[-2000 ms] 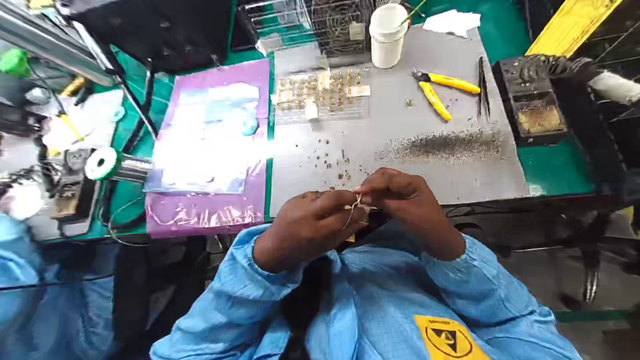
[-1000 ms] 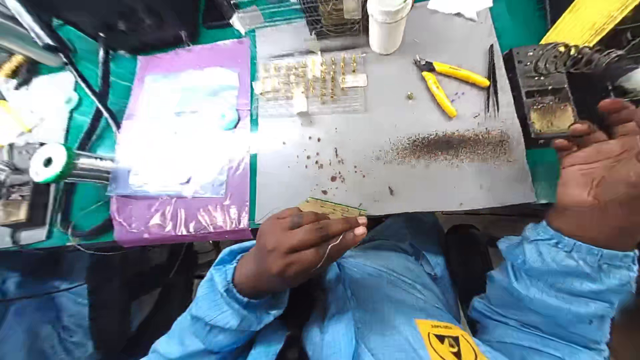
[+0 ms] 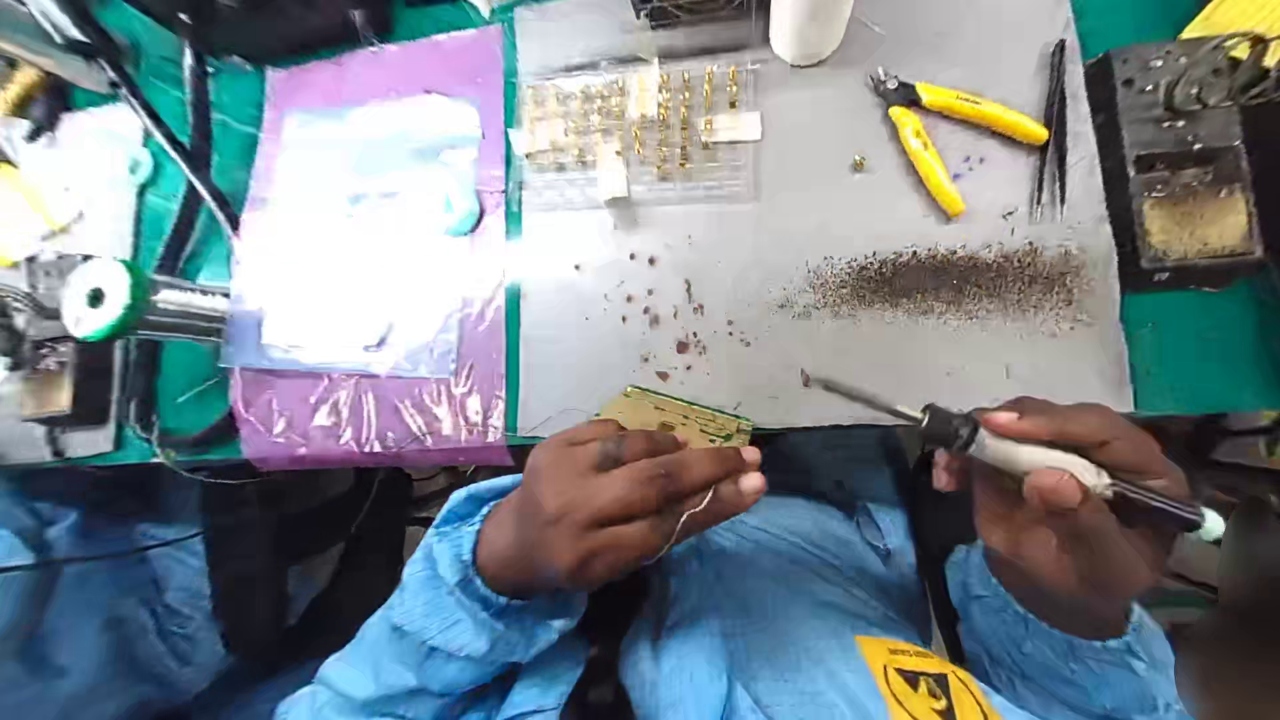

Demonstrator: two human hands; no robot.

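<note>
My left hand grips a small green-edged circuit board at the bench's front edge. A thin pale wire runs over the fingers of that hand. To the right, my right hand holds a soldering iron by its light grip, the metal tip pointing left toward the board without touching it. Beyond the hands, small brown crumbs and a wide patch of dark clippings lie on the grey mat.
Yellow-handled cutters and black tweezers lie at the back right, beside a soldering iron stand. A clear tray of brass-coloured pins and a white container stand behind. Left are a purple plastic sheet and a solder spool.
Two seconds ago both hands were together at a thin wire. My right hand moved off to the right, empty a second ago, and has since taken hold of the soldering iron. My left hand keeps the board.
</note>
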